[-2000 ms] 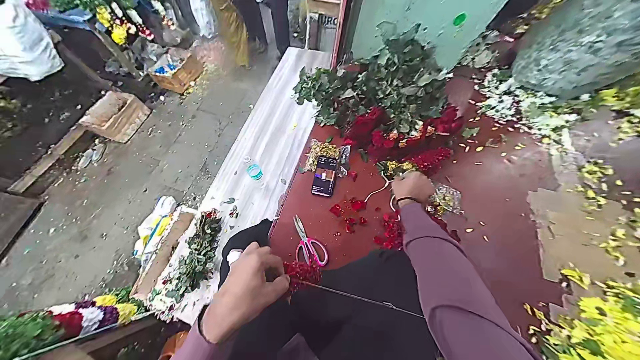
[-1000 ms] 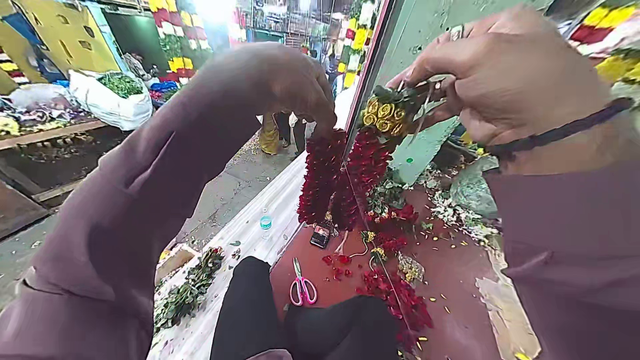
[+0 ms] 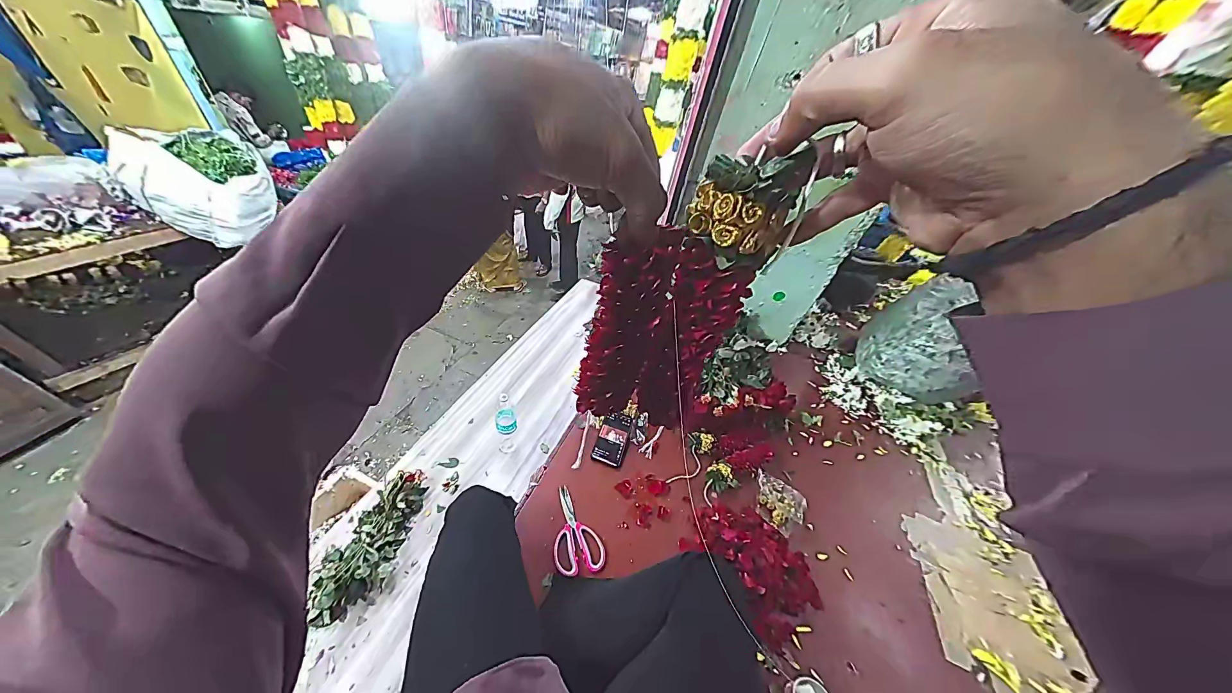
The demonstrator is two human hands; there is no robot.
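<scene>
My left hand (image 3: 587,135) is raised at the top middle, its fingers closed on the upper end of a dark red petal garland (image 3: 640,327) that hangs in thick strands. To its right, my right hand (image 3: 924,125) pinches a green-leaved bunch with small gold rose-like ornaments (image 3: 731,217) beside the garland's top. A thin thread (image 3: 680,385) runs down in front of the garland towards my lap. Below, pink-handled scissors (image 3: 577,539) lie on the red surface, and a phone (image 3: 612,441) lies just under the garland's lower end.
Loose red petals (image 3: 760,568) are heaped right of my knees. A small bottle (image 3: 505,422) and leafy stems (image 3: 366,549) lie on the white board (image 3: 452,481) at left. A filled clear plastic bag (image 3: 919,337) rests at right. People stand in the walkway beyond.
Two seconds ago both hands were low over my lap and the red surface. They have risen, now with the garland and the gold-trimmed bunch. The view has tilted upward.
</scene>
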